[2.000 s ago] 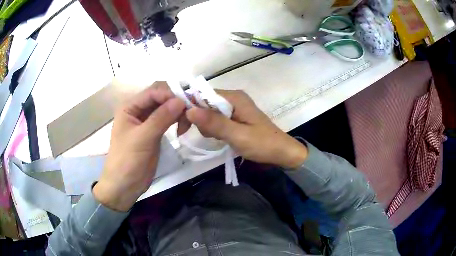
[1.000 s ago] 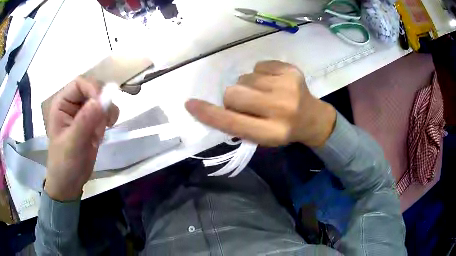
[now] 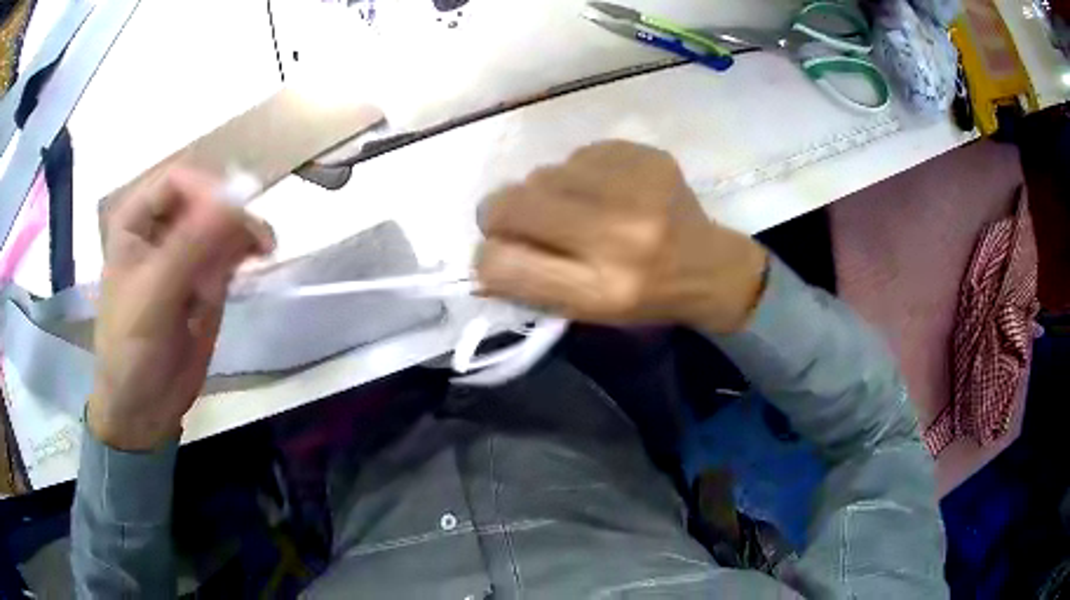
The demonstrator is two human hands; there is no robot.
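My left hand, blurred, is closed on white tape; a white bit shows at its fingertips. My right hand, also blurred, is closed on the bunch of white tape pieces, which hangs in loops below it past the table edge. A thin white strip runs straight between the two hands, above a pale grey band at the near table edge. A beige-grey band piece lies beyond my left hand.
Snips and green-handled scissors lie at the far right, beside a speckled bundle and a yellow item. Grey strips and a dark strip lie at left. Red-checked cloth is at right.
My hands were together on the tape bunch two seconds ago and have since moved apart, my left hand to the left. A strip now stretches between them. The view has shifted slightly.
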